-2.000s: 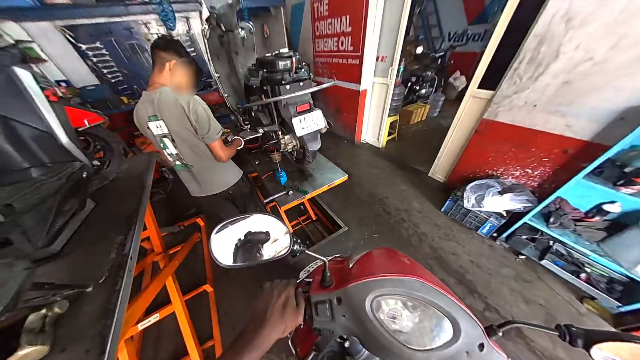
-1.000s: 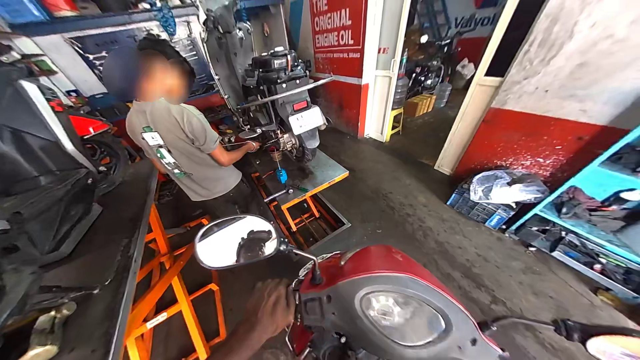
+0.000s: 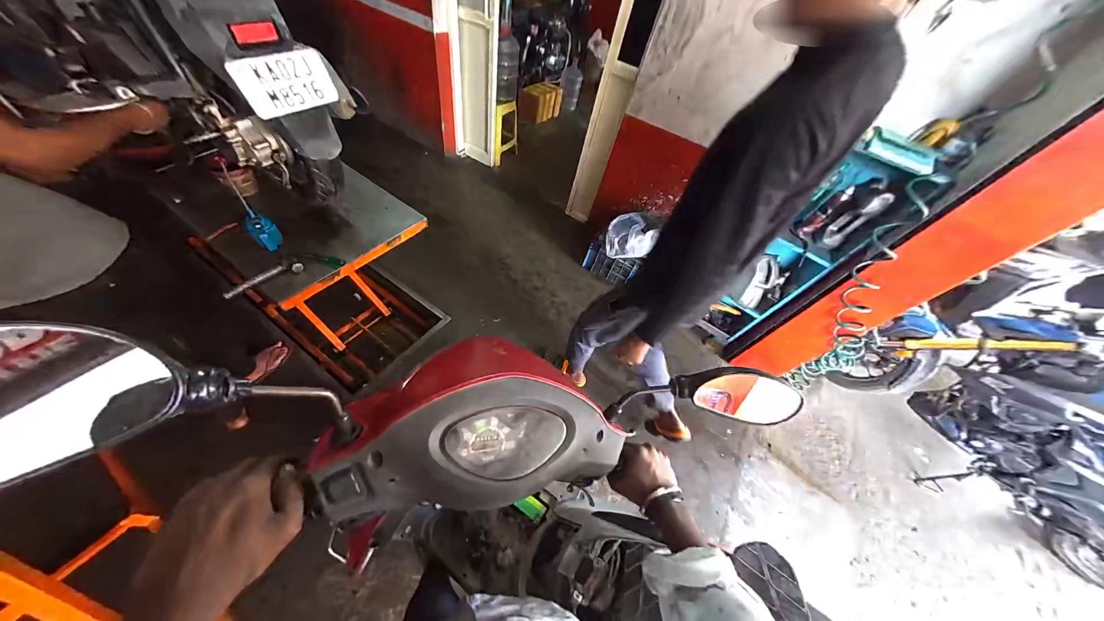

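Note:
A red and grey scooter handlebar cowl (image 3: 492,405) with a speedometer (image 3: 504,442) lies in front of me. My left hand (image 3: 228,526) is closed round the left handlebar grip at the lower left. My right hand (image 3: 642,473), with a band at the wrist, is on the right handlebar grip, which it mostly hides. The left mirror (image 3: 82,401) stands out on its stem above my left hand. The right mirror (image 3: 749,397) is above and to the right of my right hand. Below the cowl, the body of the scooter is partly uncovered.
A person in a dark top (image 3: 742,181) stands just ahead to the right. At the upper left, another person's arm (image 3: 69,142) reaches to a scooter on a lift table (image 3: 371,216), where a hammer (image 3: 267,278) lies. Blue shelves (image 3: 798,259) and parked motorcycles (image 3: 1018,431) are to the right.
The view has swung right and down. The person in the dark top and my right hand now show; neither was in the earlier frames. My left hand stays at the left grip.

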